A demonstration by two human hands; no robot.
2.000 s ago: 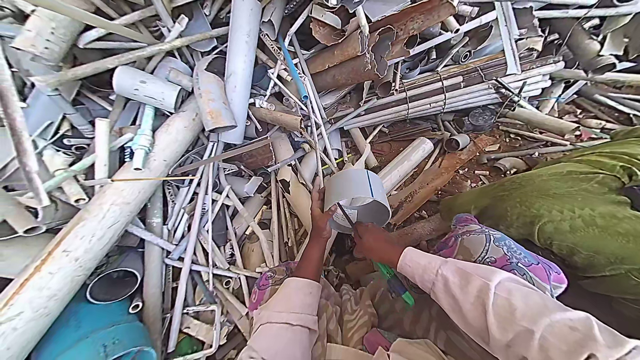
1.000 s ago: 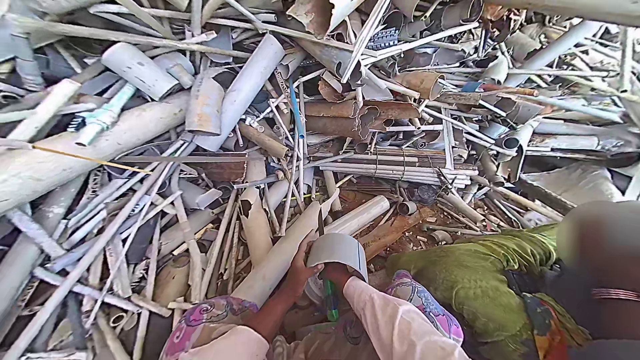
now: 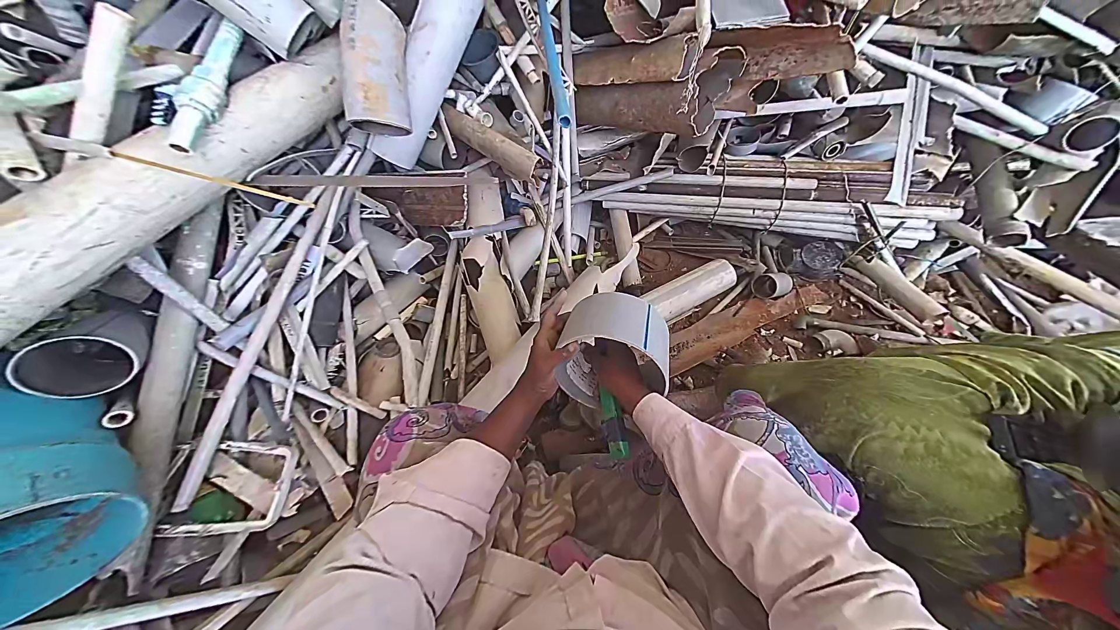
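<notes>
A short, wide ring of grey plastic pipe (image 3: 617,324) with a blue line along it is held above my lap. My left hand (image 3: 549,350) grips its left edge, fingers along the outside. Reaching into the open end nearest me, my right hand (image 3: 617,372) is closed round a tool with a green handle (image 3: 614,427), whose butt sticks out below the hand. The tool's working end is hidden inside the ring. Behind the ring lies a pale length of pipe (image 3: 691,290).
Heaped scrap pipes surround me, with a large grey pipe (image 3: 166,166) and a blue pipe (image 3: 61,490) at left. A tied bundle of thin pipes (image 3: 770,210) lies beyond. At right sits a person in green cloth (image 3: 875,420).
The right hand has moved from the ring's near rim, two seconds ago, to inside its opening. The tool's blade, visible then, is now hidden. The view has shifted.
</notes>
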